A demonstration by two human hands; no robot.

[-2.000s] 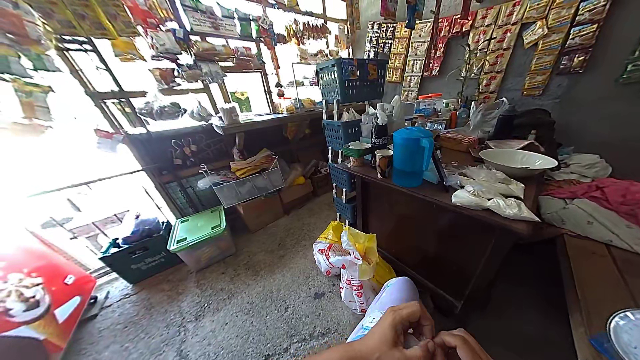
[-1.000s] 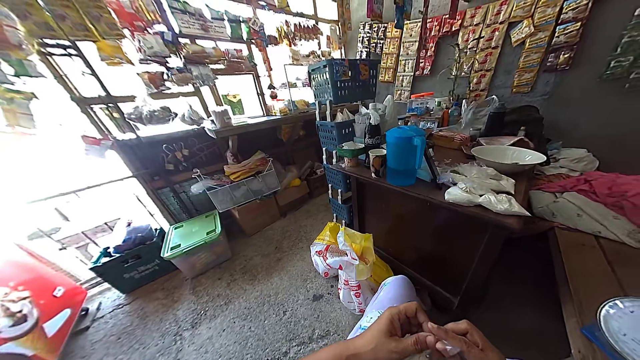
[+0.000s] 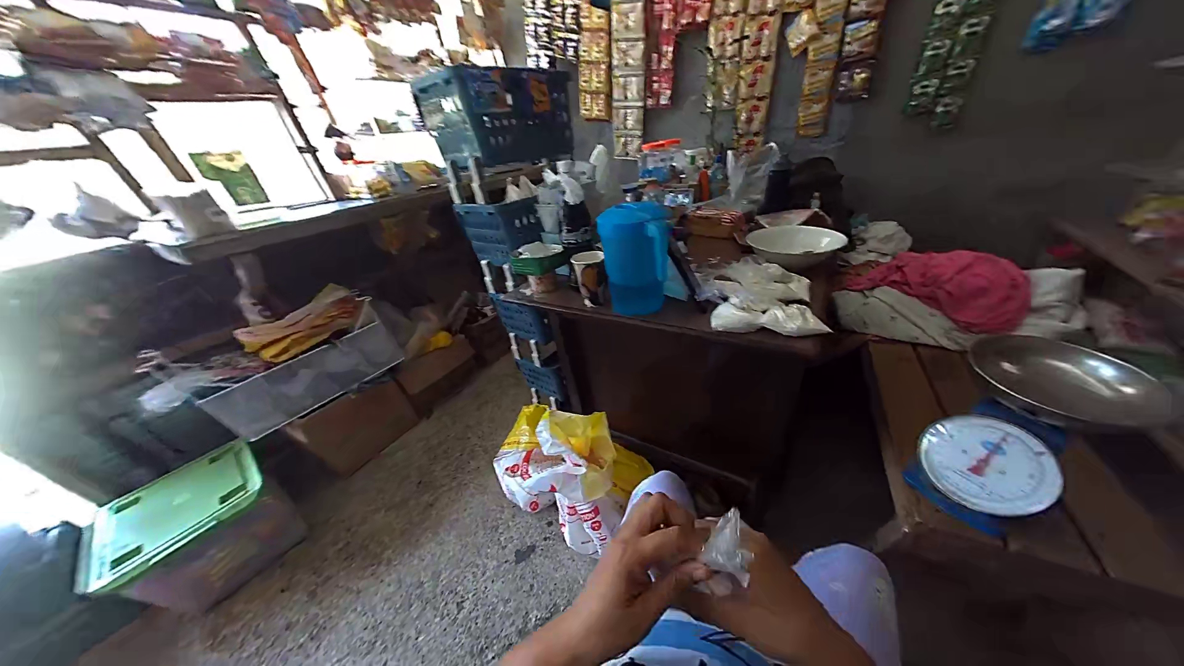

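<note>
Both my hands meet above my lap at the bottom of the head view. A small clear plastic bag point(image 3: 726, 550) stands up between them, its gathered end pointing upward. My left hand point(image 3: 647, 555) pinches it from the left with bent fingers. Around its lower part my right hand point(image 3: 754, 583) is closed, the fingers partly hidden. What the bag holds cannot be told. Just beyond my knee, white and yellow plastic shopping bags point(image 3: 564, 472) stand on the floor.
A dark wooden desk point(image 3: 675, 388) bears a blue pitcher point(image 3: 634, 259), white-filled plastic bags point(image 3: 768, 301) and a bowl point(image 3: 795, 242). On the bench at right is a dial scale point(image 3: 992, 465) with a metal pan point(image 3: 1073, 379). A green-lidded bin point(image 3: 176, 518) and blue crates point(image 3: 499, 120) are left.
The view has turned right and down, bringing the scale fully in. My hands have come up into view, and the clear plastic bag now shows upright between them.
</note>
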